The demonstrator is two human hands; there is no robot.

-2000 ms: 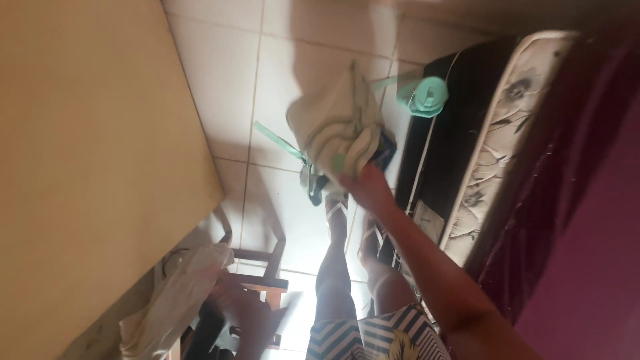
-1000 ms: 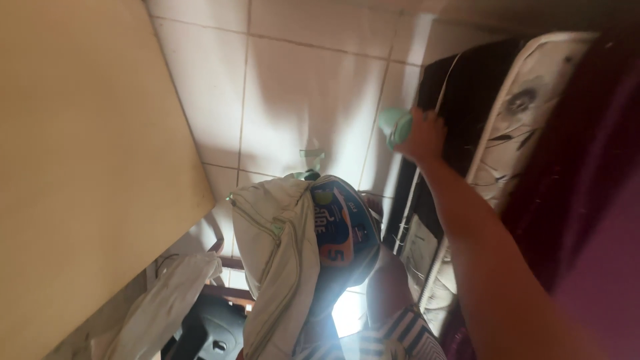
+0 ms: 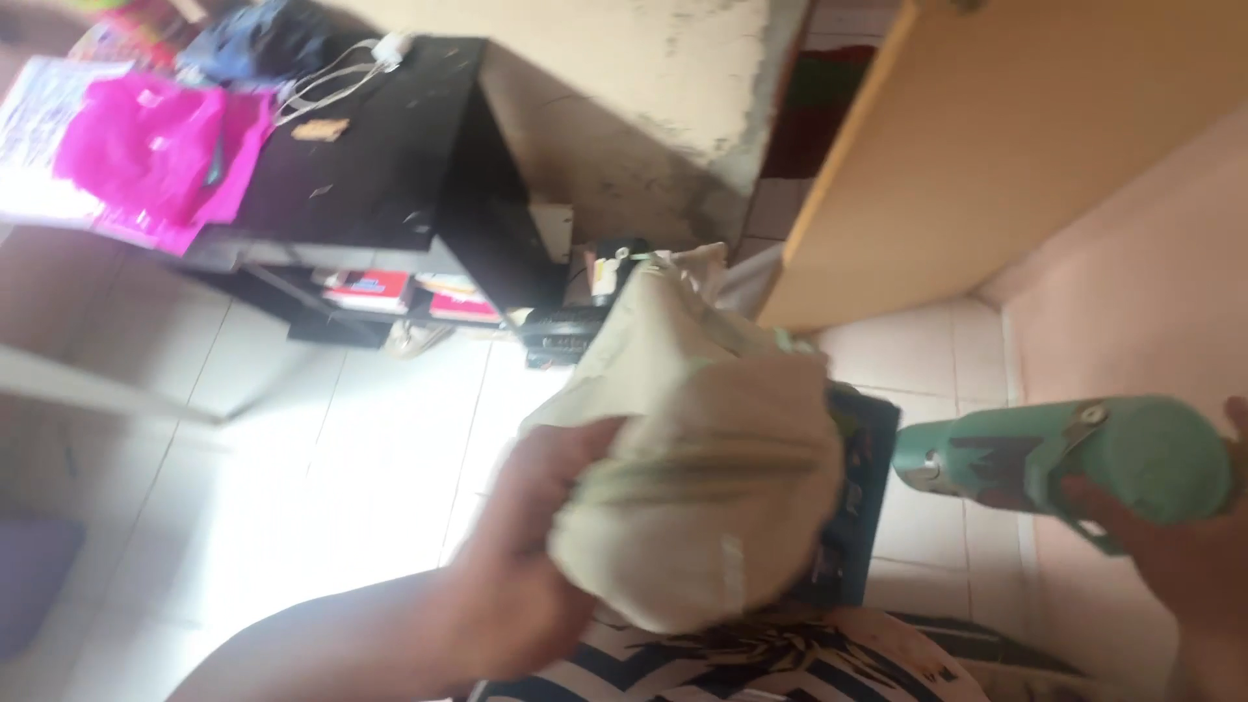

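Note:
My left hand (image 3: 531, 546) grips a cream fabric bag (image 3: 697, 478) with a zipper and pale green trim, held close in front of my body. A blue printed package (image 3: 863, 497) sticks out along the bag's right side, partly hidden by it. Further right, my right hand (image 3: 1141, 531) holds a mint-green bottle (image 3: 994, 453) by its lid end, near a strap or handle. The bottle lies nearly level, its narrower end toward the bag. The fingers of the right hand are partly cut off at the frame's edge.
A black table (image 3: 361, 166) with a pink plastic bag (image 3: 146, 156), papers and a white cable stands at upper left, books (image 3: 370, 291) on its lower shelf. A wooden door (image 3: 985, 146) stands at upper right, beside a pink wall (image 3: 1150, 292). Tiled floor (image 3: 390, 439) shows below.
The view has swung from the mattress side to the black table and door. The bottle, by the mattress two seconds ago, is now lifted in my right hand. The bag is now in my left hand.

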